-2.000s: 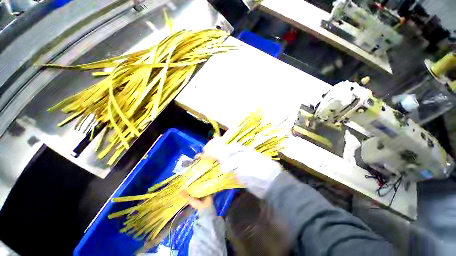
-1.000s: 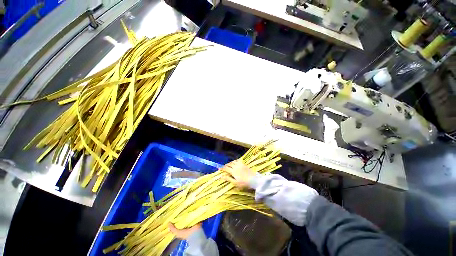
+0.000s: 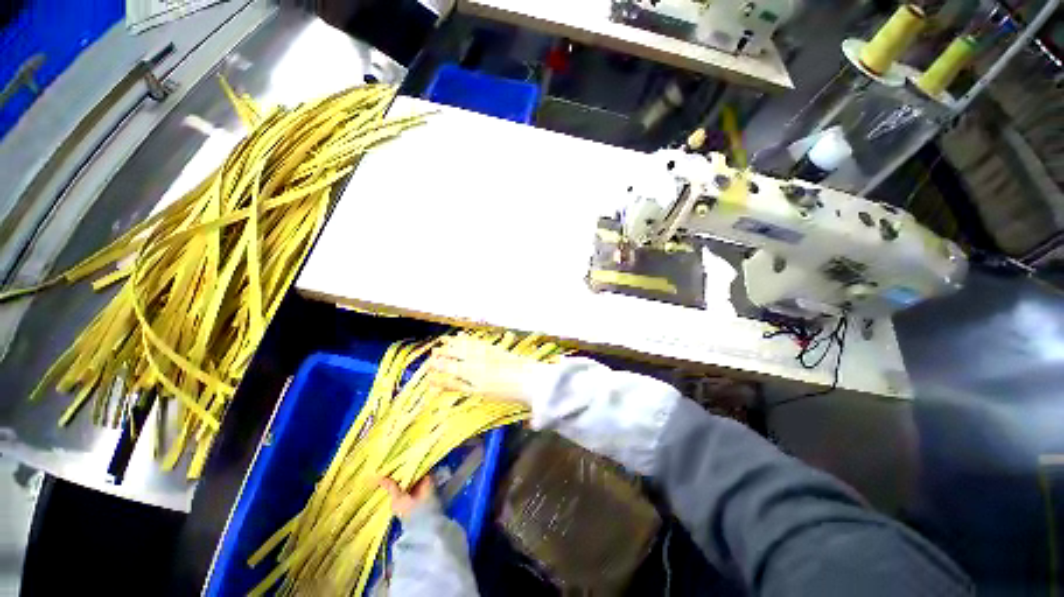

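A large bundle of yellow strips lies over the blue plastic bin, its lower ends inside or over the bin and its upper ends at the table's front edge. My right hand lies on the upper part of the bundle, fingers spread over the strips. My left hand is at the lower right side of the bundle, fingers against the strips; its grip underneath is hidden. Both hands are bare, with light sleeves.
A heap of yellow strips lies on the grey metal worktable at left. The white sewing table bears a sewing machine, with dark cords at its right. A brown wrapped seat or box is right of the bin.
The bundle has moved left and lower into the bin, its upper ends now bending over. My right hand has moved left along it. The view has shifted, so the machine appears further left.
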